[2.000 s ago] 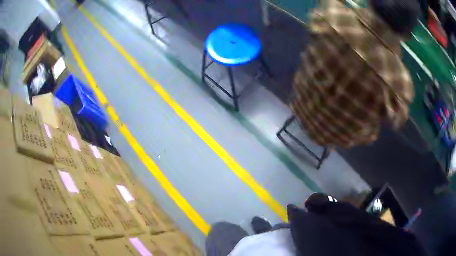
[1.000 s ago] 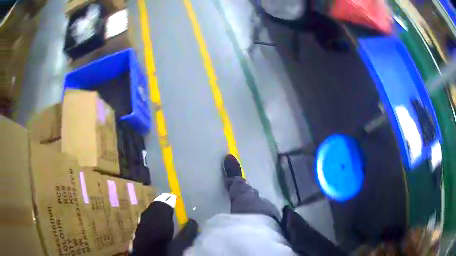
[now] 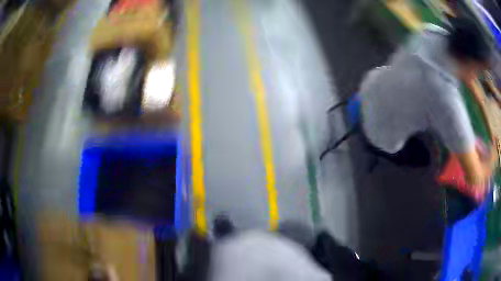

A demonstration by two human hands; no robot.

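The view is badly blurred. Neither of my hands can be made out. Dark shapes, perhaps my sleeves, flank my light grey top at the bottom edge. Nearest on the left is an open blue plastic tote (image 3: 178, 181) with a dark inside; no contents can be told. Brown cardboard cartons (image 3: 123, 247) stand just below it in the view, cut off by the bottom edge. Beyond the tote is a black crate (image 3: 93, 93) with a blurred white heap in it.
A grey floor aisle (image 3: 228, 110) with yellow lines runs ahead. On the right a seated person in grey (image 3: 395, 104) reaches to a red bin (image 3: 458, 178) by a green bench. A blue bin (image 3: 464, 249) is at lower right. More cartons (image 3: 132, 33) stand far left.
The view has moved forward along the aisle. The blue tote is nearer and lower. The empty blue stool has left the view and the person in grey has come in. The white-tipped dark sleeve no longer shows.
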